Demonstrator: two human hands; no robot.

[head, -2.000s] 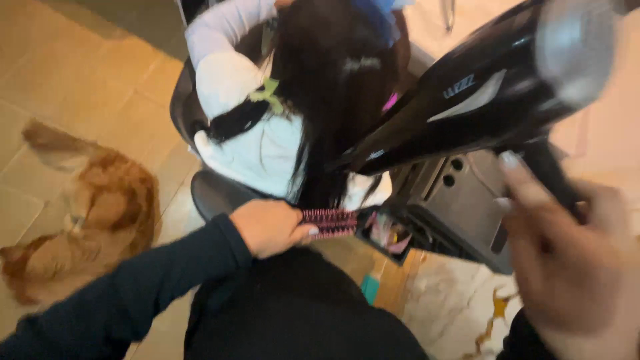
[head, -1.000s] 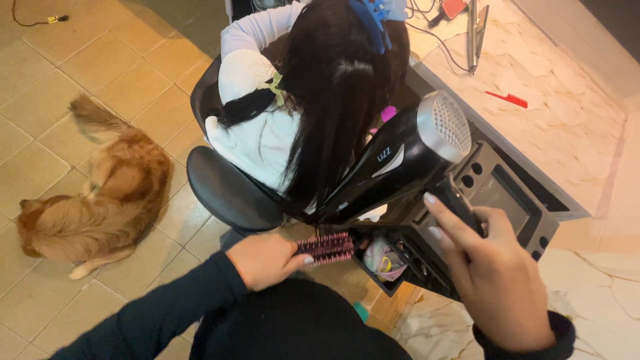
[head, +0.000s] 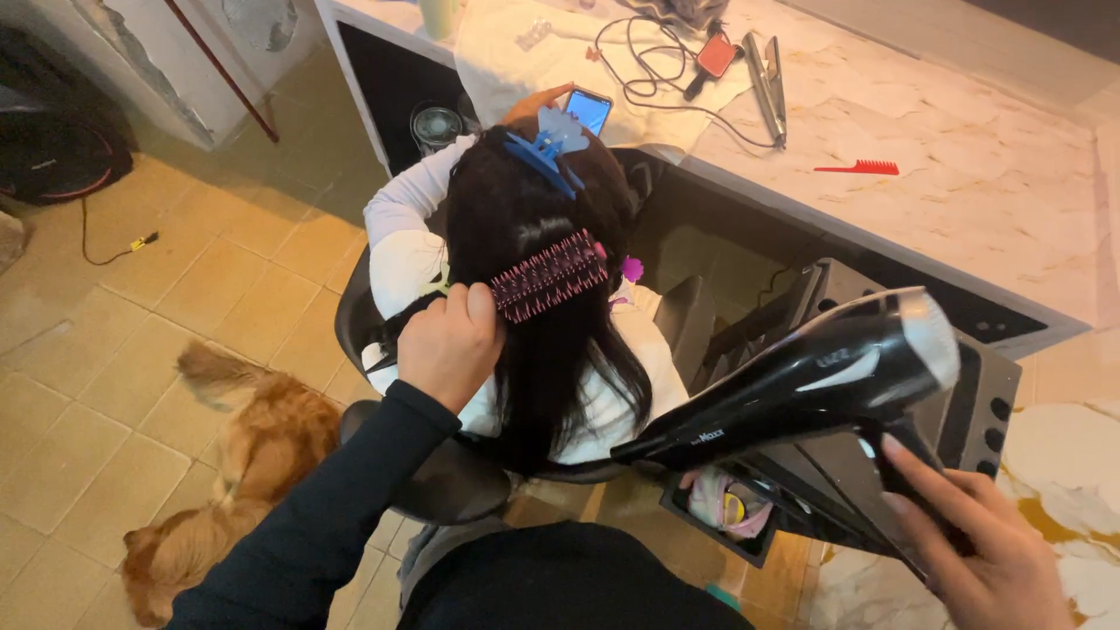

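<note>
My left hand [head: 451, 346] grips a pink-bristled round hairbrush [head: 549, 276], which lies against the back of a seated person's long dark hair [head: 547, 376]. My right hand [head: 980, 534] holds the handle of a black hair dryer [head: 787, 376]; its narrow nozzle points left, near the lower ends of the hair. A blue claw clip [head: 549, 153] sits on top of the head, and a purple clip [head: 632, 269] shows at the right side. The seated person, in a white top, holds a phone [head: 588, 109] in one hand.
A marble-patterned counter [head: 945, 227] bears a red comb [head: 862, 167], a flat iron [head: 767, 87] and a red-backed brush [head: 716, 57] on a cloth. A black trolley [head: 980, 411] with an open drawer [head: 731, 516] stands at right. A brown dog [head: 271, 437] lies on the tiles at left.
My left hand has moved the round brush up from the hair's lower ends to the back of the head. The dryer remains in my right hand. The view has shifted, showing more of the counter.
</note>
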